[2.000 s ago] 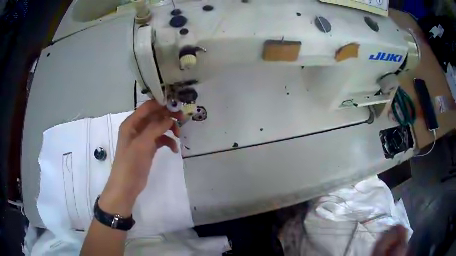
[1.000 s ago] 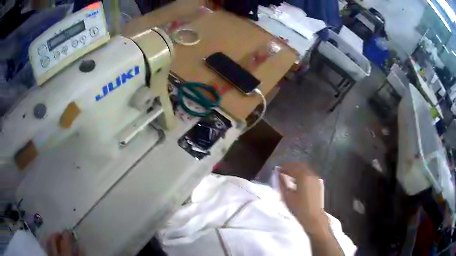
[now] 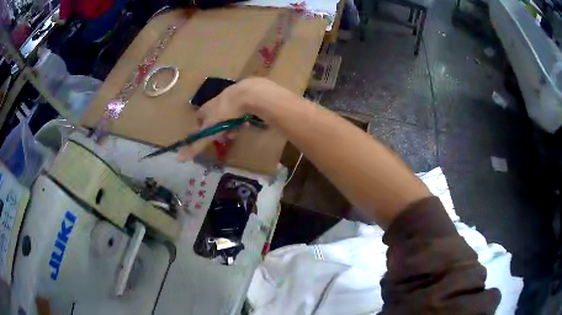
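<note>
My right hand (image 3: 225,111) reaches in from the lower right over the brown board (image 3: 179,46). It holds the green-handled scissors (image 3: 212,130), whose dark blades point left toward the machine. The black phone (image 3: 209,90) lies on the board, partly hidden by my hand. My left hand is not in view. White garment cloth (image 3: 326,274) is heaped at the lower middle and right, below my forearm.
The JUKI machine head (image 3: 68,246) fills the lower left. A dark tray (image 3: 227,215) is set in the table. A tape ring (image 3: 161,80) lies on the board. A white-covered trolley or table (image 3: 530,67) stands at the right beyond the floor.
The view has turned right, away from the needle. My right hand has moved from the white cloth to the board and taken hold of the scissors. My left hand has left the picture.
</note>
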